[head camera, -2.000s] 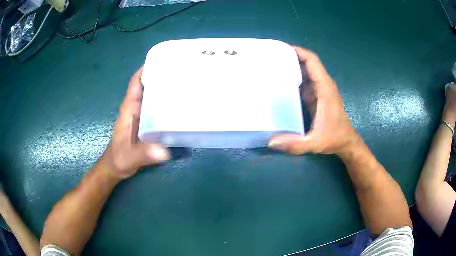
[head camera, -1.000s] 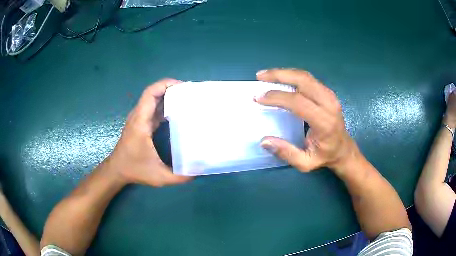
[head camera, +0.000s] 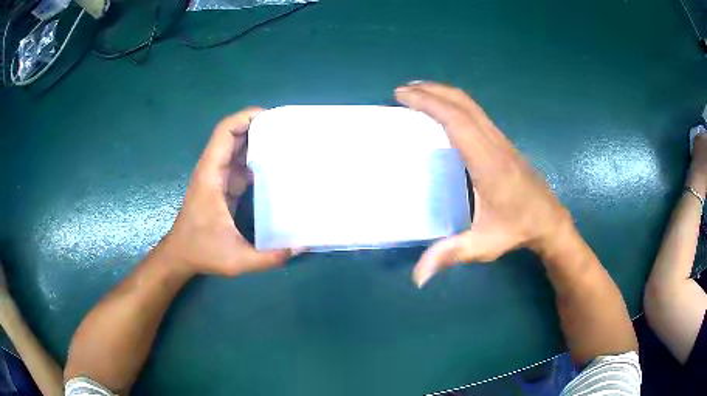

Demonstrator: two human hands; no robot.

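A white unit (head camera: 349, 178) with a frosted, bluish lower part is held up over the green mat, in the middle of the view. Its front is overexposed, so no detail shows on it. My left hand (head camera: 213, 205) grips its left end, thumb at the bottom edge and fingers partly hidden behind the side. My right hand (head camera: 496, 182) is around its right end, fingers at the top right corner and thumb spread below the bottom edge. Both hands are bare.
A dark green mat (head camera: 325, 325) covers the bench. Cables (head camera: 225, 42) and a clear bag (head camera: 37, 50) lie at the upper left. Another clear bag (head camera: 248, 3) is at the top edge. Another person's arm (head camera: 678, 247) is at the right, and a forearm (head camera: 23, 332) is at the lower left.
The unit turned from showing its top with two dark marks to showing its side, moved down, then slightly up. My right thumb moved from the unit's front to below its edge.
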